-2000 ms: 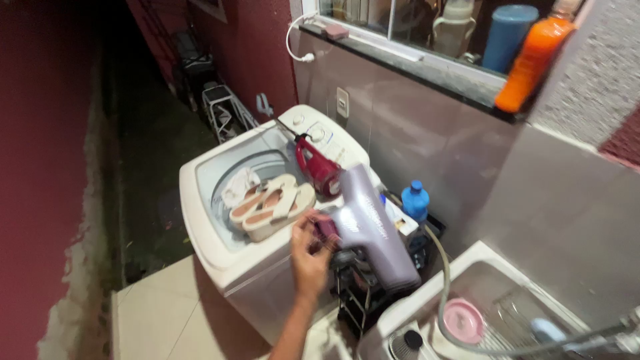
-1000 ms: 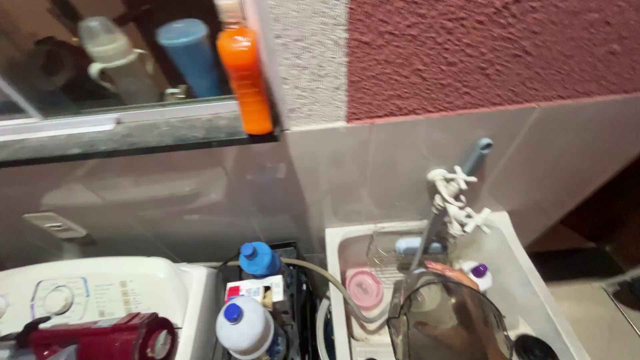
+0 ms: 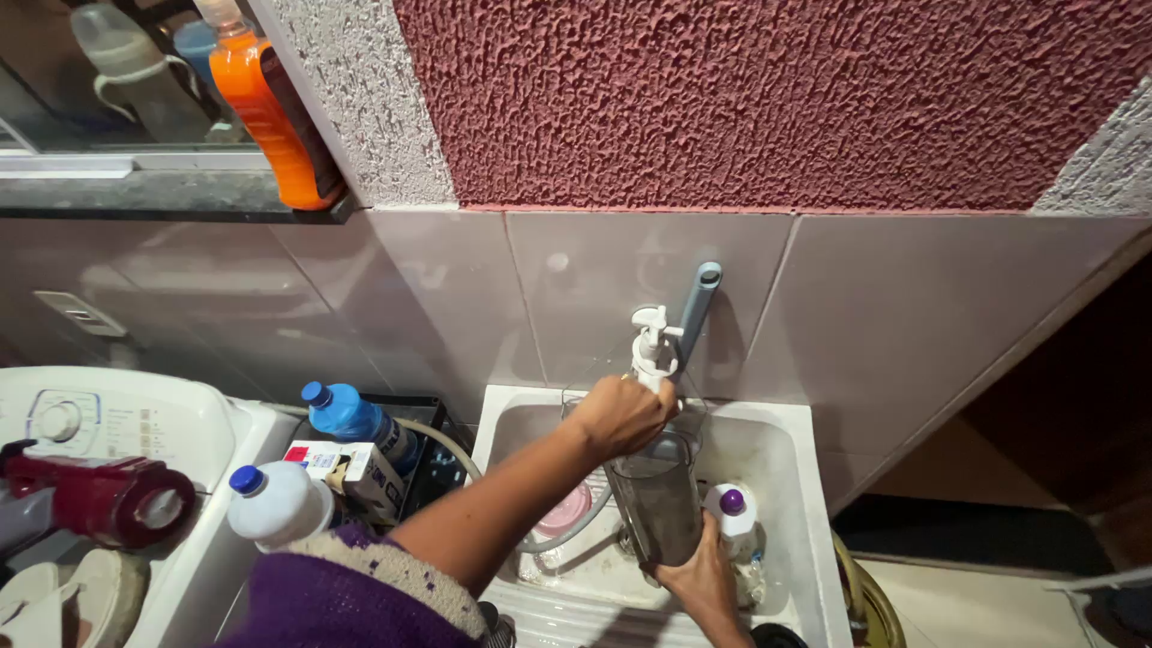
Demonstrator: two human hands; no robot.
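My left hand (image 3: 625,416) reaches across from the lower left and is closed on the lower part of the white plastic tap (image 3: 654,346) on the tiled wall. My right hand (image 3: 704,580) holds a smoky transparent plastic container (image 3: 660,504) by its lower side, upright and somewhat tilted, under the tap and over the white laundry sink (image 3: 783,423). A grey hose (image 3: 576,531) curves in the sink, left of the container. Beside it lies a pink round dish (image 3: 565,511), partly hidden by my left forearm.
A white bottle with a purple cap (image 3: 731,508) stands in the sink. To the left are a blue bottle (image 3: 360,423), a white jug (image 3: 279,504), a carton (image 3: 360,472) and the washing machine (image 3: 193,423) with a red appliance (image 3: 108,499). An orange bottle (image 3: 274,117) stands on the sill.
The view has swung from the washing machine to the sink. My left hand, not visible one second ago, is now at the tap. The container is now upright beneath the tap.
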